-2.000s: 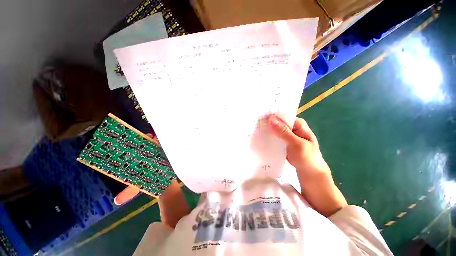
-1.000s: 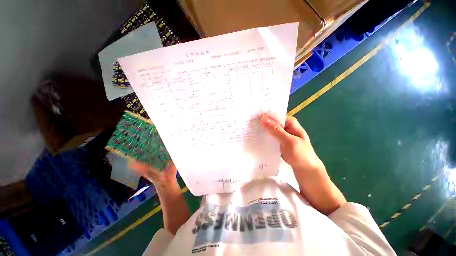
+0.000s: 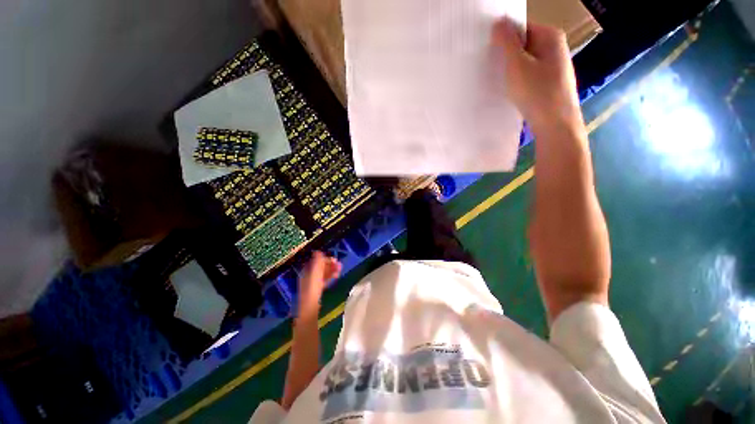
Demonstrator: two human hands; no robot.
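My right hand (image 3: 534,70) is shut on the white paper sheet (image 3: 430,99), held up over the open carton; no print can be read on it now. The green panel (image 3: 273,242) lies at the near end of the black tray, solder side up, beside rows of panels with yellow blocks (image 3: 319,157). My left hand (image 3: 321,269) is just off the tray's near edge, small and slightly blurred, apart from the panel; nothing shows in it. A pale separator sheet (image 3: 194,116) lies on the tray with one small yellow-block panel (image 3: 225,147) on it.
A brown carton (image 3: 310,33) stands behind the paper. Another brown carton (image 3: 124,199) is by the wall at left. Black bins (image 3: 70,389) and a pale sheet (image 3: 199,298) are at lower left. Blue pallets (image 3: 99,306) lie under these. Green floor with yellow lines is at right.
The green panel has left my left hand and lies in the tray. My left hand has moved right, clear of it. My right hand has raised the paper up and forward, uncovering the tray.
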